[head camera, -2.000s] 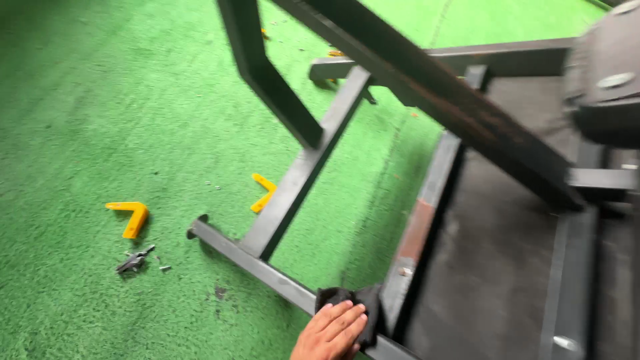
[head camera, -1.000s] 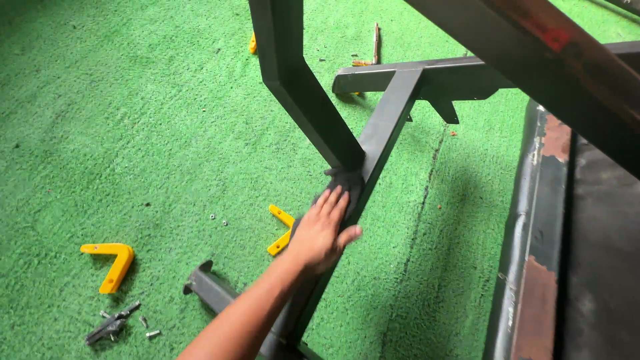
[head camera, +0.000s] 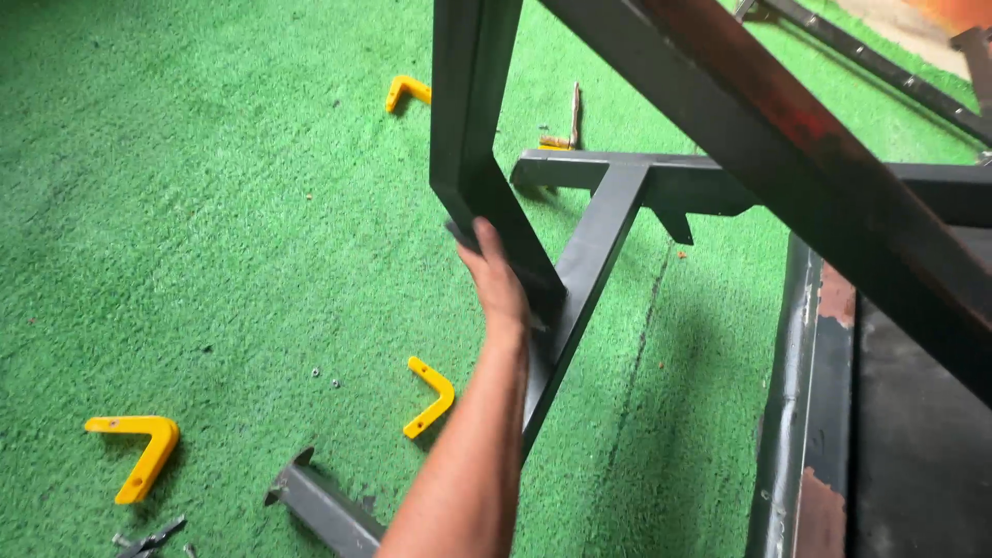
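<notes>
My left hand reaches up from the bottom edge and lies along the left side of a bent black steel post, just below its bend. A bit of dark cloth shows at the fingers, pressed to the metal; most of it is hidden by the hand and post. The post stands on a flat black crossbar of the frame, which joins a long rail behind. A thick diagonal beam with reddish marks crosses the upper right. My right hand is out of view.
Yellow angled brackets lie on green turf, with small nuts and a dark tool beside bolts. A hammer lies behind the rail. A capped tube end is at the bottom; a black panel stands right.
My left hand has moved from the lower tube to the foot of the post, and now further up the post's side. The view has shifted.
</notes>
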